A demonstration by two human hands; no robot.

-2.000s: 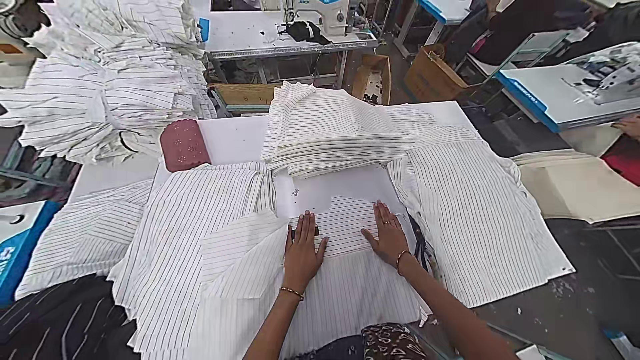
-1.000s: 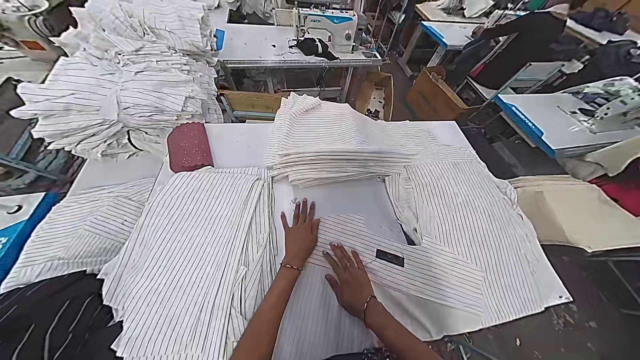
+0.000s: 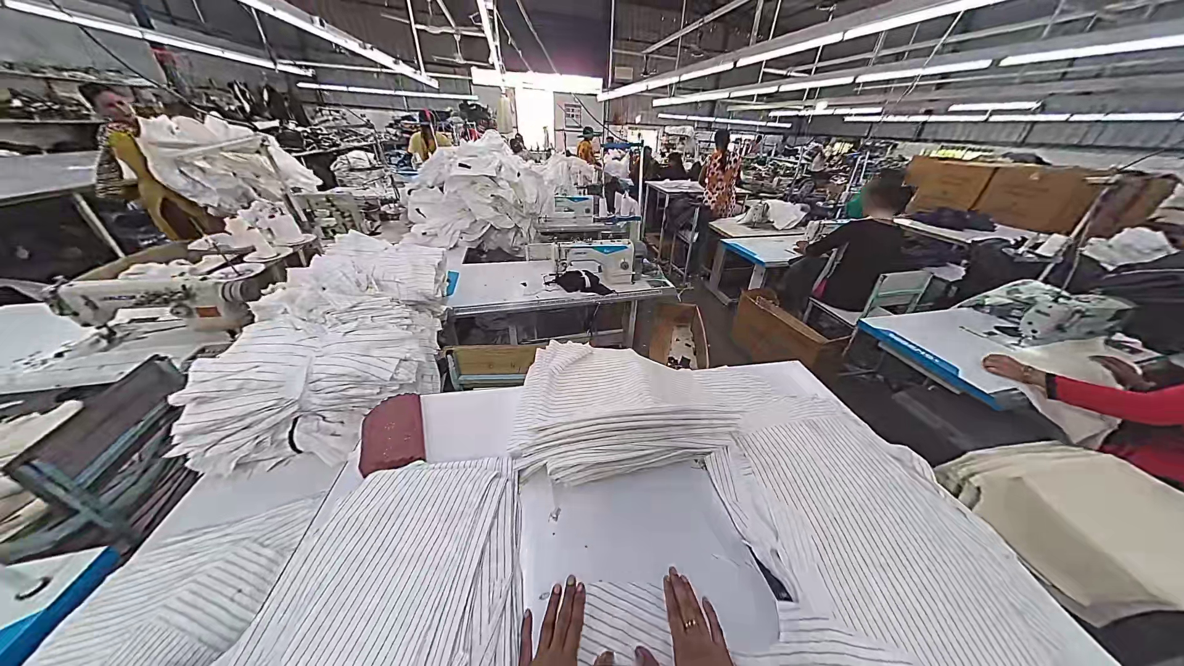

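At the bottom of the head view my left hand and my right hand lie flat, fingers pointing away from me, on a striped white fabric piece on the white table. Neither is closed on the cloth. A ring shows on the right hand. Beyond them sits a folded stack of striped fabric. Striped panels are layered to the left, and more striped fabric spreads at the right. A dark red cloth-covered block rests near the table's back left.
Tall bundles of striped fabric stand at the left. A sewing machine is on a table ahead, with cardboard boxes on the floor. At the right, a person in red sleeves works beside beige fabric. Other people are farther back.
The view has tilted up strongly. A second ago a striped piece with a dark label lay angled at the right under my right hand; that label is not in view now. My hands have moved apart.
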